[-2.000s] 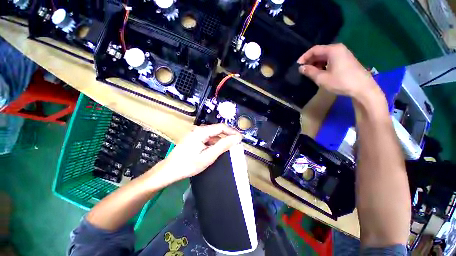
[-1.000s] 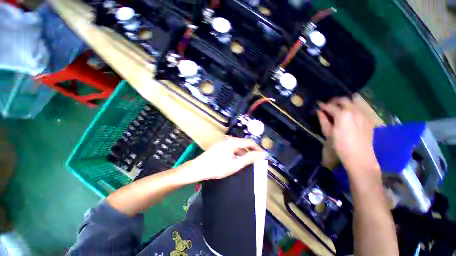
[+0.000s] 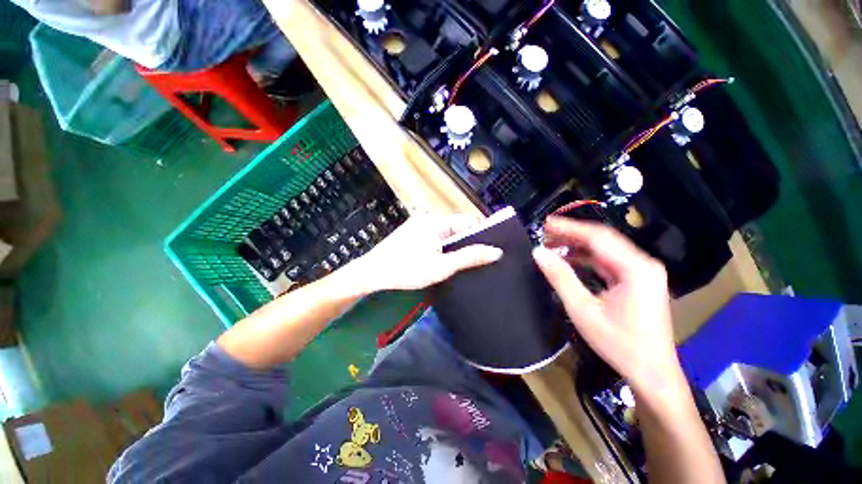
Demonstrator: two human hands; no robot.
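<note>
My left hand (image 3: 425, 253) holds a curled black sheet (image 3: 496, 302) with a white edge, thumb on its face, over the front edge of the bench. My right hand (image 3: 614, 293) is just right of the sheet, thumb and fingertips close together near its edge; whether they pinch a small piece cannot be told. Behind the hands stand several black housings (image 3: 567, 123), each with a white round motor (image 3: 460, 121) and thin coloured wires. The housing nearest the hands is mostly hidden by them and the sheet.
A green basket (image 3: 213, 248) with rows of small black parts stands left of the tan bench (image 3: 378, 142). A blue-sided metal box (image 3: 766, 345) is at the right. A red stool (image 3: 227, 95) and a seated person are at the upper left.
The view has shifted, so the bench scene sits differently. My right hand has come from over the housings to beside the sheet. The sheet is turned more face-up, its white edge now at the top.
</note>
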